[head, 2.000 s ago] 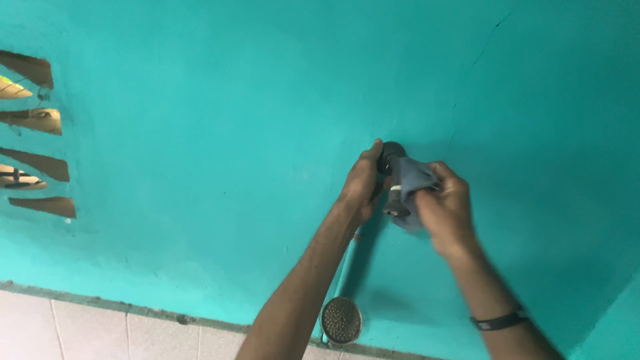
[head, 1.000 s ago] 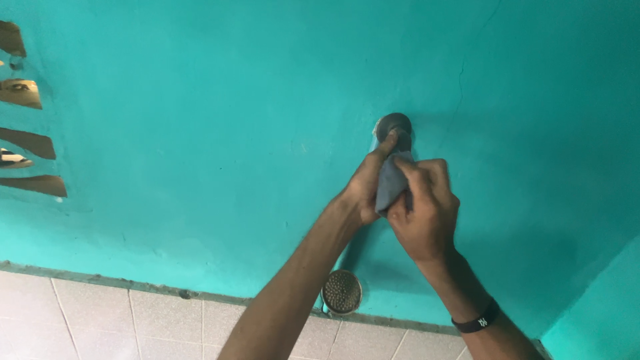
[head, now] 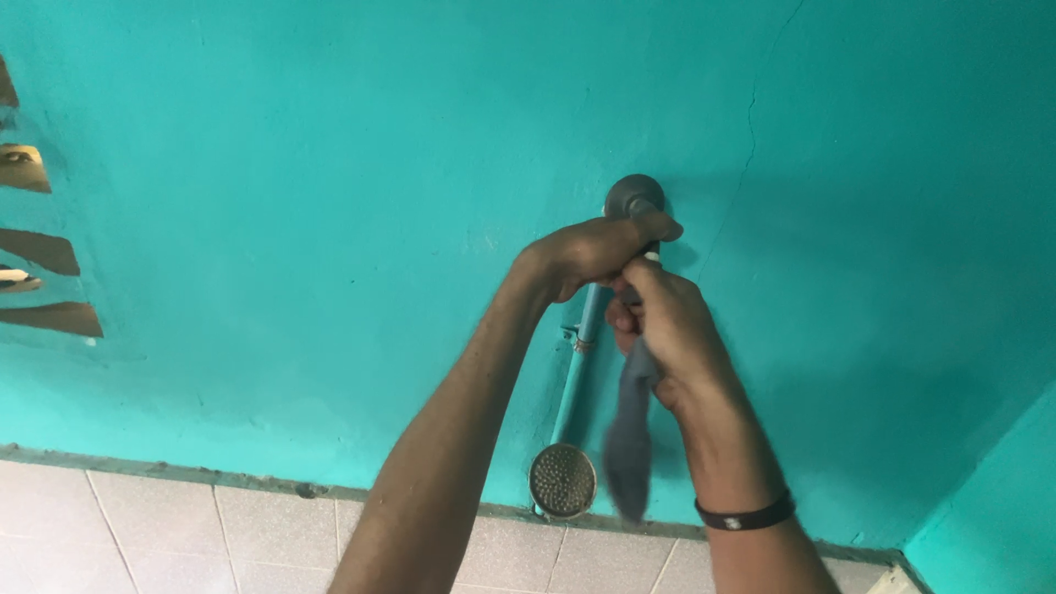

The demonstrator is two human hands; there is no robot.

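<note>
A dark round fixture [head: 635, 194] on the turquoise wall has a short arm coming out of it, partly hidden by my fingers. My left hand [head: 598, 247] is wrapped around this arm just below the round base, thumb to the right. Right below it, my right hand [head: 664, 318] is closed on a grey cloth [head: 631, 437], whose loose end hangs down. Its fingertips are at the lower part of the fixture, by a small white band. Whether they grip the fixture too is hidden.
A turquoise pipe [head: 571, 388] runs down the wall behind my hands, held by a clamp. At its lower end is a round perforated shower head [head: 563, 481]. Pale tiles [head: 157, 511] cover the lower wall. Cut-out vent openings [head: 49, 318] lie at the far left.
The cloth was bunched at the fixture between my hands; it now hangs down from my right hand. My left hand has turned so that it lies across the fixture.
</note>
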